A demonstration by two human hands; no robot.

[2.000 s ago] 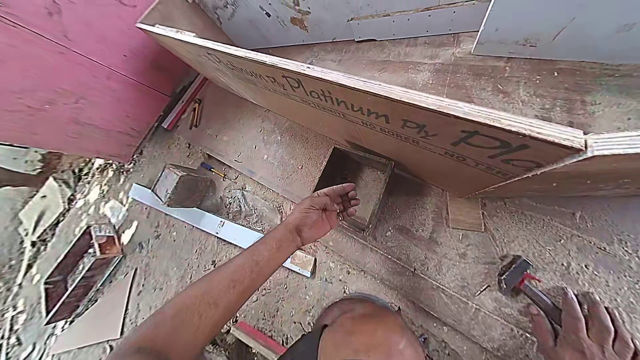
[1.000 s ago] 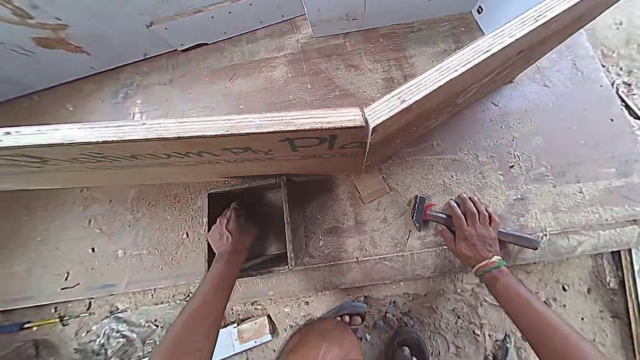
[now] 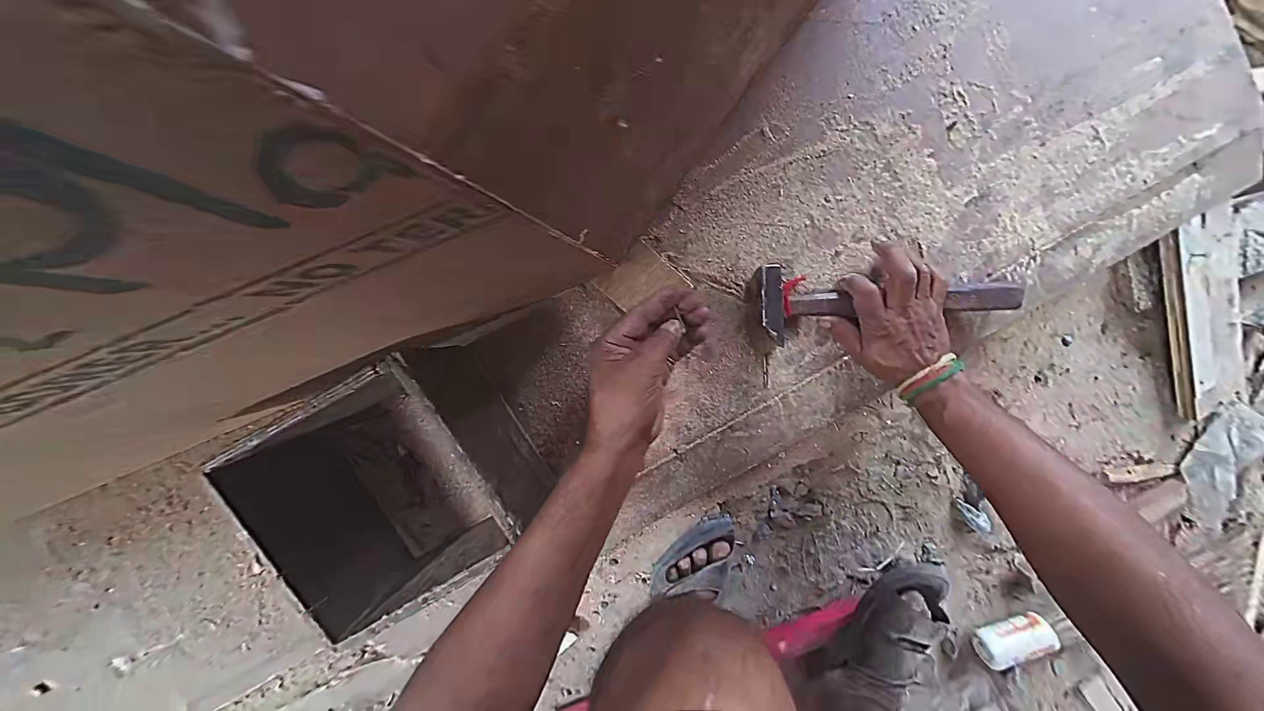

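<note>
My right hand [image 3: 899,316] is closed around the handle of a hammer [image 3: 773,306], which lies flat on the sawdust-covered board [image 3: 839,178]; its dark head points left, with a red strip by the neck. My left hand [image 3: 652,346] is above the board, left of the hammer head, thumb and fingertips pinched on a small thin thing, perhaps a nail. Behind it stands a joined plywood panel [image 3: 296,247] with printed lettering. A small flat wood piece [image 3: 642,279] lies at the panel joint. Left of my left forearm is an open wooden box [image 3: 449,444], dark inside.
Sandalled feet [image 3: 696,558] are on the littered ground below the board's edge. A white can-like container [image 3: 1017,640] lies at the lower right. Wood strips [image 3: 1180,326] and crumpled plastic [image 3: 1220,459] are at the far right.
My left hand has come out of the open box and moved right, toward the hammer head. My right hand stays on the hammer handle, where it was a second ago. The view has shifted and turned.
</note>
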